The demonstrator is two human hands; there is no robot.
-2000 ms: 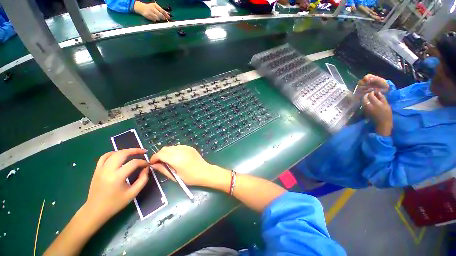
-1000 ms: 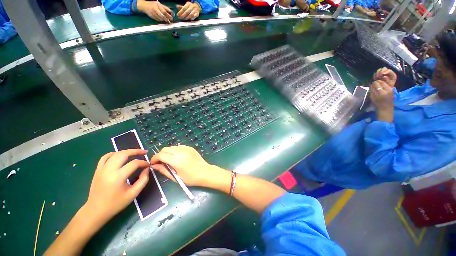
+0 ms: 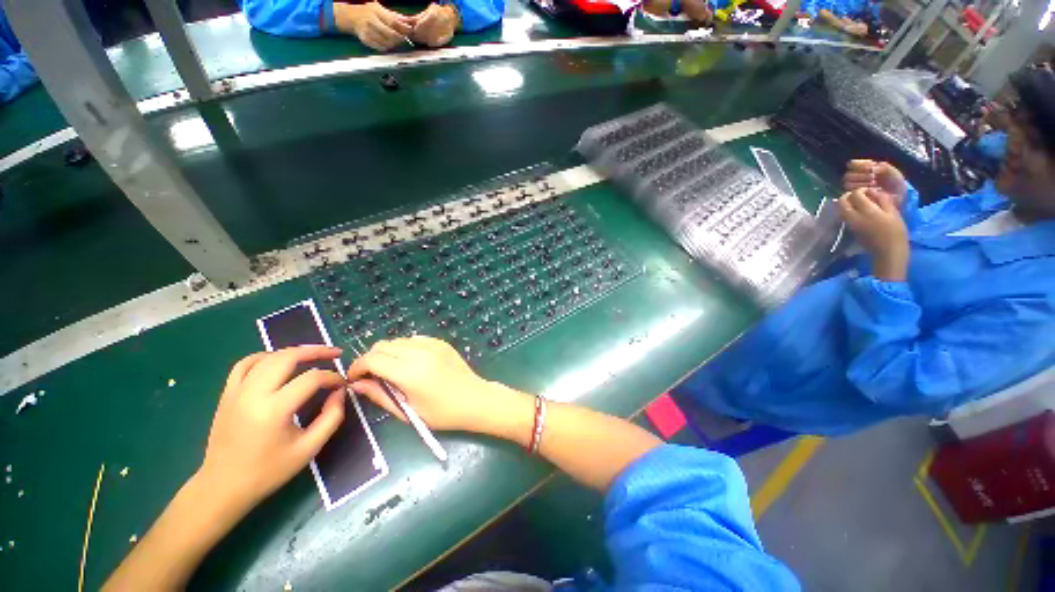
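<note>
My left hand [image 3: 274,407] is bare, over the black sheet with a white border [image 3: 349,468], its thumb and index fingertips pinched on a tiny dark part [image 3: 348,382]. My right hand [image 3: 419,382] is bare and meets it at the fingertips. It holds silver tweezers [image 3: 419,428], whose rear end points down right; their points are hidden by the fingers. The part is too small to make out and mostly covered. A clear blister tray [image 3: 544,272] with rows of small dark parts lies flat just beyond my hands.
Stacked trays [image 3: 723,208] stand to the right, beside a person in a blue smock [image 3: 926,330]. A metal post [image 3: 145,150] and pale rail [image 3: 93,330] run at the left. A thin tan stick [image 3: 90,526] lies at lower left. Another worker's hands [image 3: 399,26] are across.
My hands have stayed in place. The neighbour's hands have shifted, and the worker across has both hands together. Small dark objects on the far green surface have moved left.
</note>
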